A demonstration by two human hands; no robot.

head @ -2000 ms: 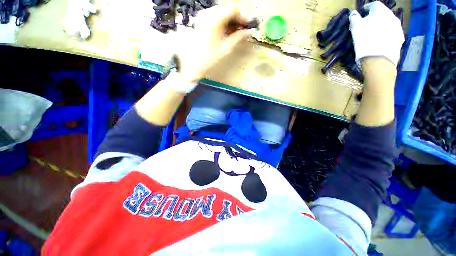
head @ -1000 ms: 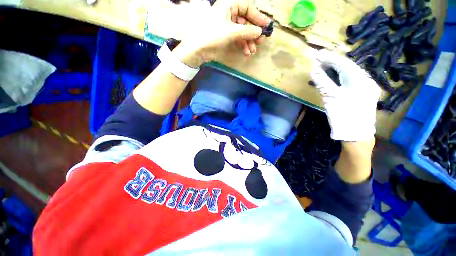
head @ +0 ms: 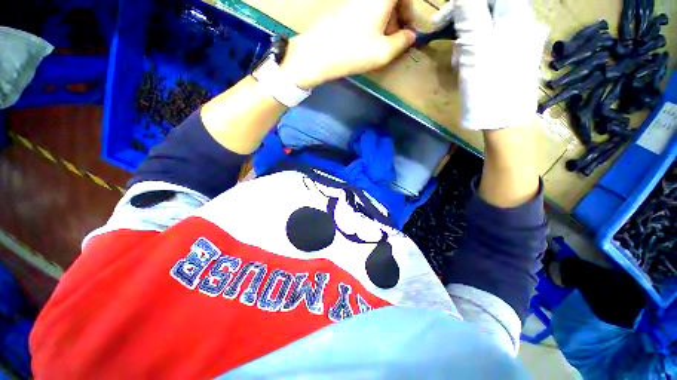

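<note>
My left hand point(head: 352, 41), bare and with a watch on the wrist, is at the top centre over the table, its fingers closed around a small dark end piece point(head: 422, 38). My right hand point(head: 499, 70), in a white knit glove, is just to the right, its fingers on a black leg part point(head: 445, 33). The two parts meet between the hands; the fingers hide most of them, so I cannot tell if they are joined. A pile of black legs point(head: 605, 82) lies on the table to the right of my gloved hand.
A large blue tray point(head: 612, 215) of black legs stands at the right. Below the table's green edge point(head: 401, 107) is a container of black parts point(head: 449, 204). A deep blue bin point(head: 122, 111) with small dark parts is at the left. Tan cardboard point(head: 564, 148) covers the table.
My gloved hand has moved up and left to meet my bare hand, bringing the leg part to the small piece. The view has shifted; the green cap is out of view.
</note>
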